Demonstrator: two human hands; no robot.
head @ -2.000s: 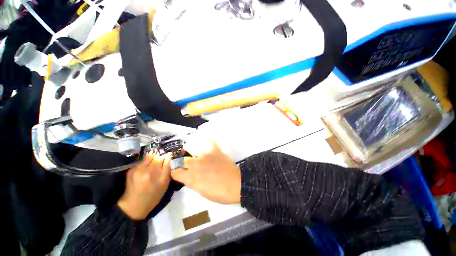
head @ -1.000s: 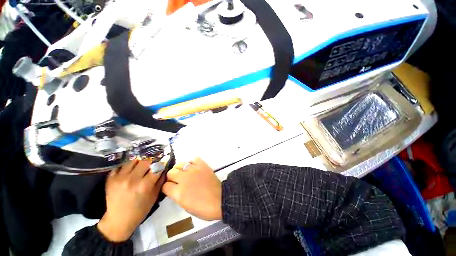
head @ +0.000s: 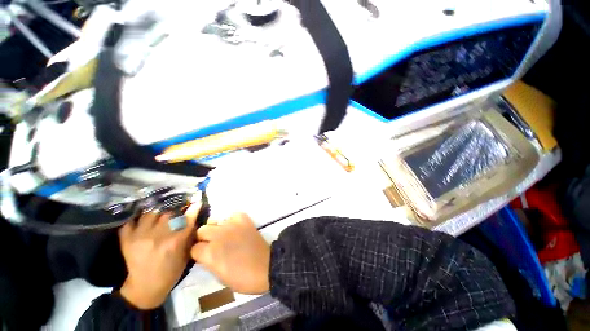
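My left hand (head: pixel 154 253) lies beside the needle area (head: pixel 162 202) of the white sewing machine (head: pixel 220 84), its fingers on the edge of a black garment piece (head: pixel 84 252). A grey band is on one finger. My right hand (head: pixel 234 252) is close to its right, fingertips pinching a narrow black edge of the cloth. The rest of the garment piece spreads left of my left hand and over the table's edge. The needle and presser foot are blurred and partly hidden by my fingers.
Orange thread snips (head: pixel 336 154) lie on the machine bed (head: pixel 278 178). A cased screen (head: pixel 456 161) lies right of them, over a yellow-brown card (head: pixel 534 110). Black straps (head: pixel 333 64) cross the head beside a control panel (head: pixel 453 68). A blue crate (head: pixel 527 252) is below right.
The view has shifted, so the machine sits further left in the picture. Both hands stay close together at the cloth, now a little in front of the needle area.
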